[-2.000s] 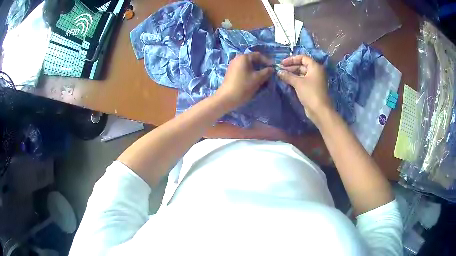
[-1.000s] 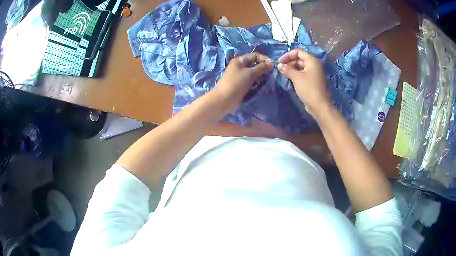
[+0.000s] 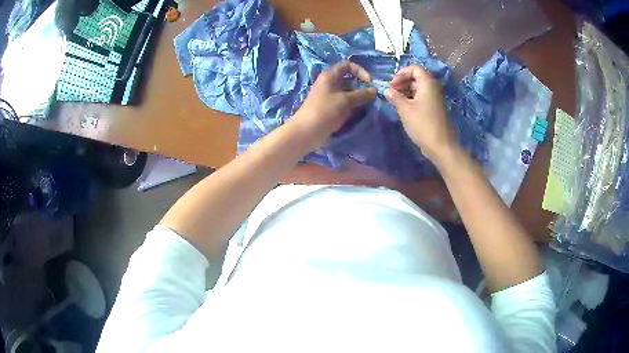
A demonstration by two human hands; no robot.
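Observation:
The crinkled blue-violet garment [image 3: 252,69] lies spread and bunched on the orange-brown table [image 3: 172,127]. My left hand [image 3: 336,96] and my right hand [image 3: 419,107] meet over its middle. The fingertips of both pinch a small fold or edge of the garment; what exactly lies between them is too small to tell. The white hang tag [image 3: 390,27] lies on the garment's far edge, just beyond my right hand, with a narrow white strip beside it.
A clear poly bag [image 3: 476,27] lies at the back right. The sticker sheet [image 3: 514,165] with a turquoise clip [image 3: 539,129], a yellow sticker sheet [image 3: 560,165] and packed garments [image 3: 603,138] are at right. A green-and-white patterned item [image 3: 100,58] and an orange bit [image 3: 173,14] are at left.
Both hands stay over the same part of the garment. The left fingers have spread and shifted slightly, and the left forearm has moved a little left.

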